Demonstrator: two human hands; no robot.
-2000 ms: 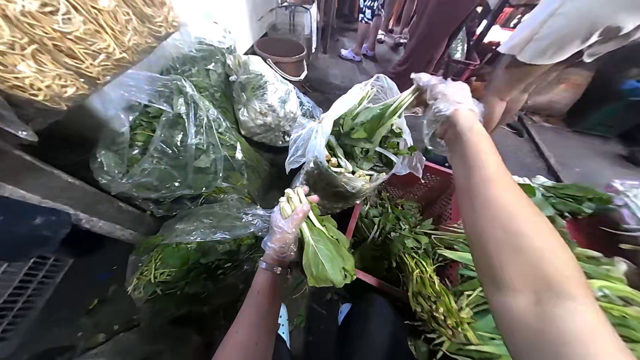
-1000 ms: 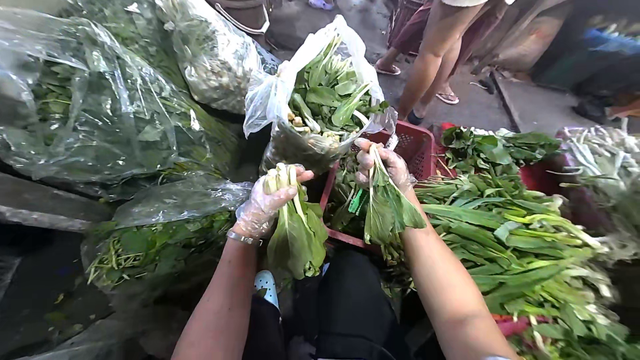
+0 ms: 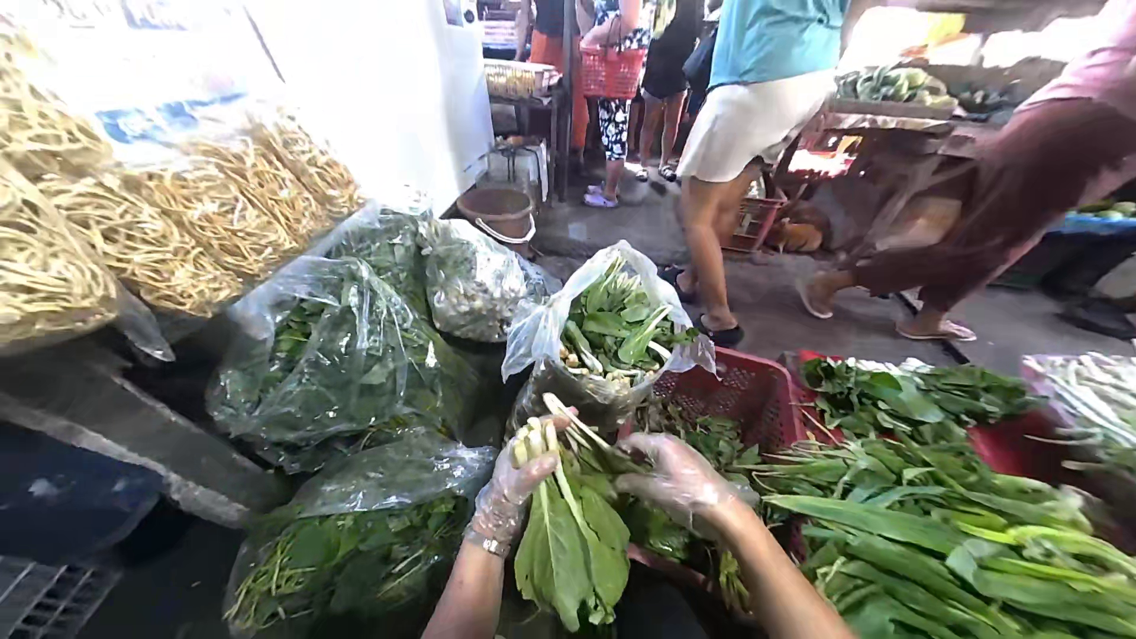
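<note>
My left hand (image 3: 517, 479), in a clear plastic glove, grips a bunch of leafy greens (image 3: 572, 546) by its pale stems, with the leaves hanging down. Against the same bunch, my right hand (image 3: 674, 470), gloved too, holds more greens whose pale stems lie across toward the left hand. Just beyond both hands stands an open clear plastic bag (image 3: 532, 342) with similar greens (image 3: 621, 328) inside. A red plastic crate (image 3: 763, 390) with loose greens is beside and below the right hand.
Bagged greens (image 3: 346, 355) and a bag of pale produce (image 3: 484, 284) lie at left, below bagged dried strips (image 3: 231, 204). Long green leaves (image 3: 950, 550) are heaped at right. A brown bucket (image 3: 501, 213) stands behind. Two people (image 3: 763, 115) (image 3: 985, 177) walk past beyond the crate.
My right hand, apart from the left with its own greens one second ago, is now at the left hand's bunch. The view has tilted up, showing more of the aisle and passers-by.
</note>
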